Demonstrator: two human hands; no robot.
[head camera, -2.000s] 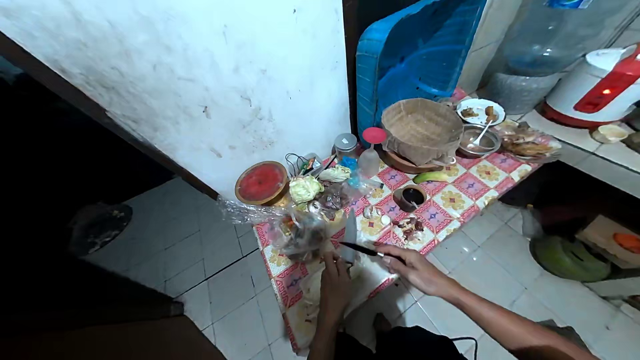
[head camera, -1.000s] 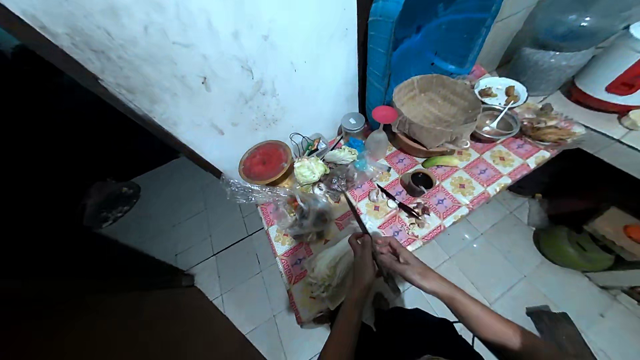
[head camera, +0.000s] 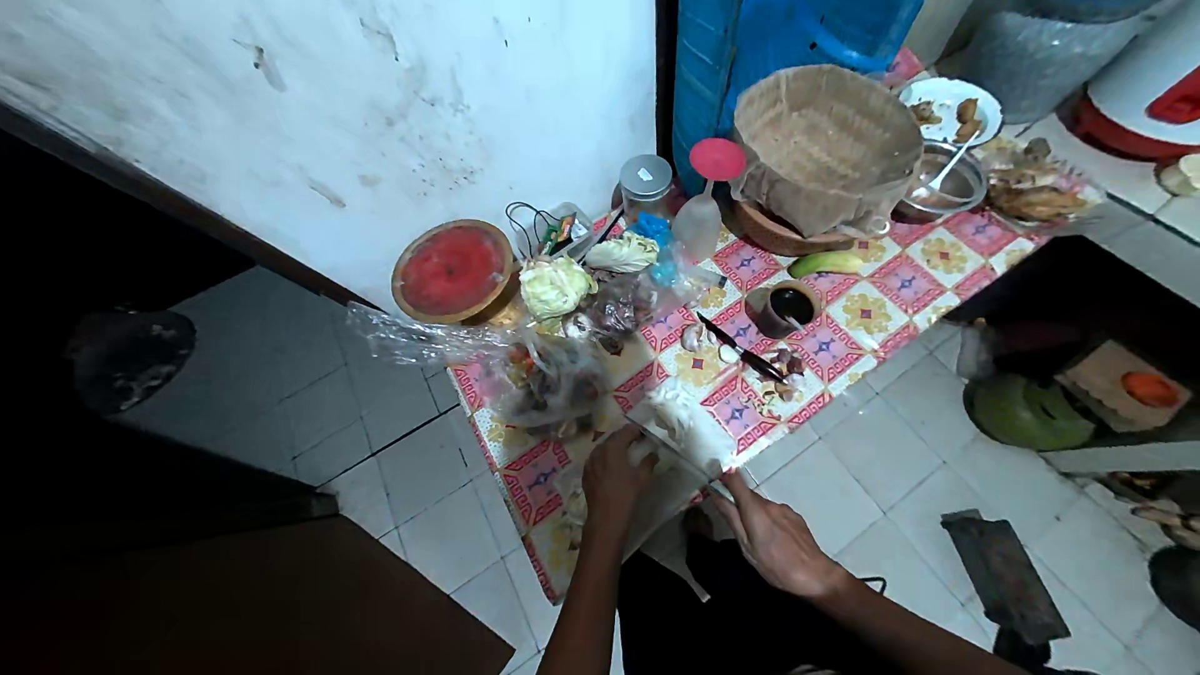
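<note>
My right hand grips a knife whose blade points up and left over a pale cutting board at the table's near edge. On the board's left side, my left hand presses its fingers on a small whitish piece. White slices lie beyond the blade. A second, dark knife rests on the patterned tablecloth, between garlic and scattered peels. Clear plastic bags with mixed contents sit just beyond my left hand.
Behind stand a cabbage, a red-topped round container, a lidded jar, a cup of dark liquid and a paper-lined basket. A plate and metal bowl are at the right. A white wall borders the table's back left.
Two seconds ago my right hand held the dark knife; one second ago that knife lay on the cloth and both hands were together on another blade. Now the hands are apart, the left on the whitish piece.
</note>
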